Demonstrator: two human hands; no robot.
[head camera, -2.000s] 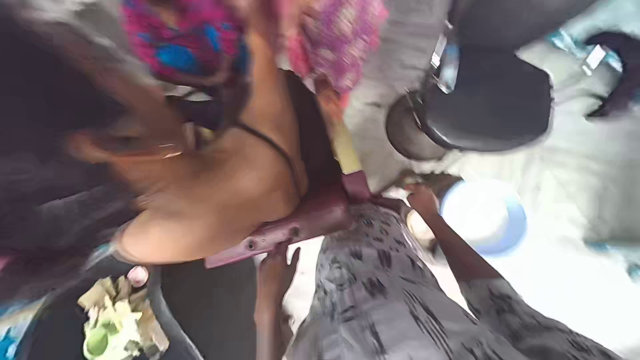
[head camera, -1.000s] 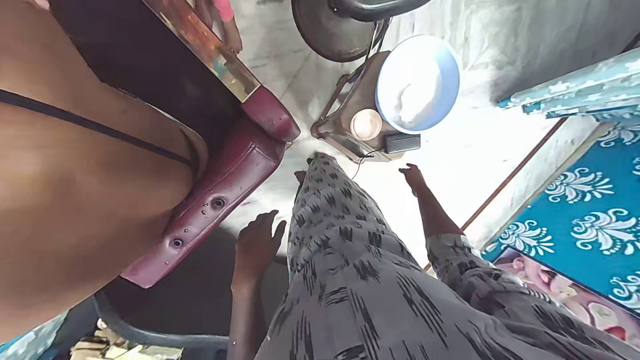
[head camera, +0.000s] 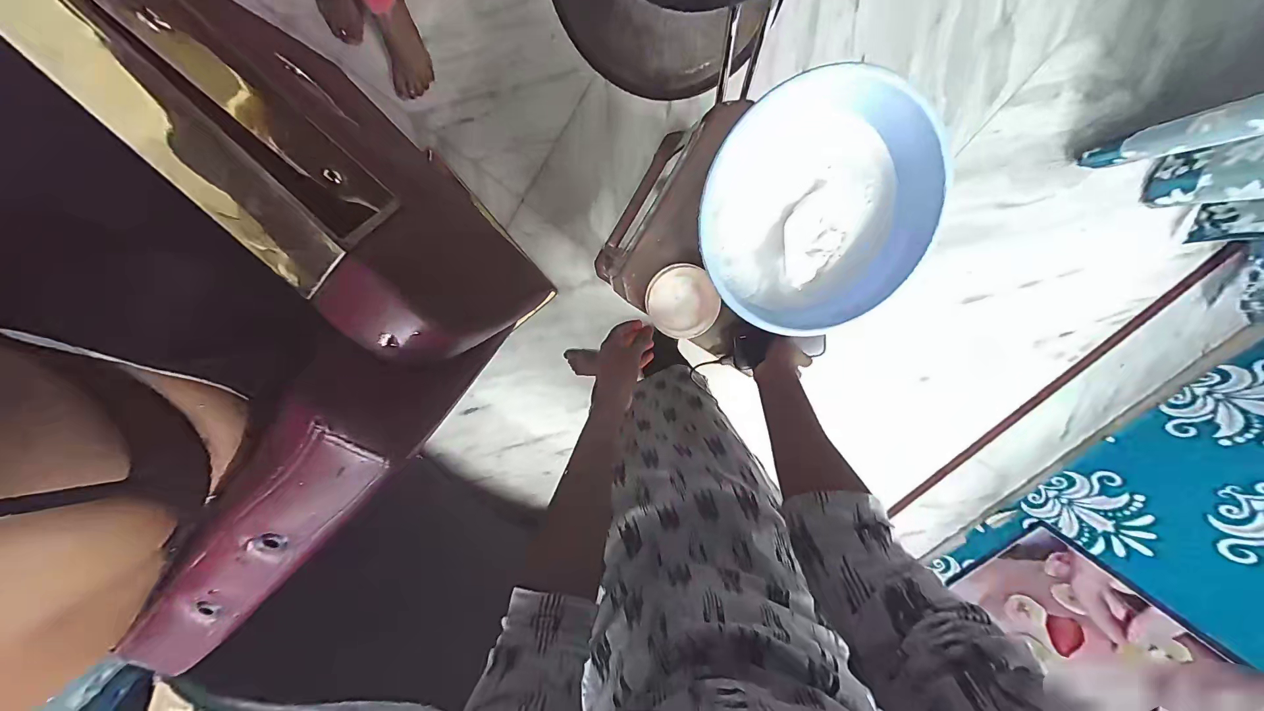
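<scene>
My left hand is at the near edge of a small brown stool, beside a round cup or small bowl with pale contents; whether it grips the stool edge is unclear. My right hand is just below the rim of a light-blue plastic basin, next to a dark device with a cable; its fingers are partly hidden. White material lies inside the basin, which stands over the stool.
A maroon padded chair or bed part and a person's bare back fill the left. Another person's feet are at the top left. A dark round seat stands beyond the stool. Blue patterned cloth is at the right.
Both my hands have moved forward to the near side of the stool and basin. My view has shifted away from the seated person toward the stool.
</scene>
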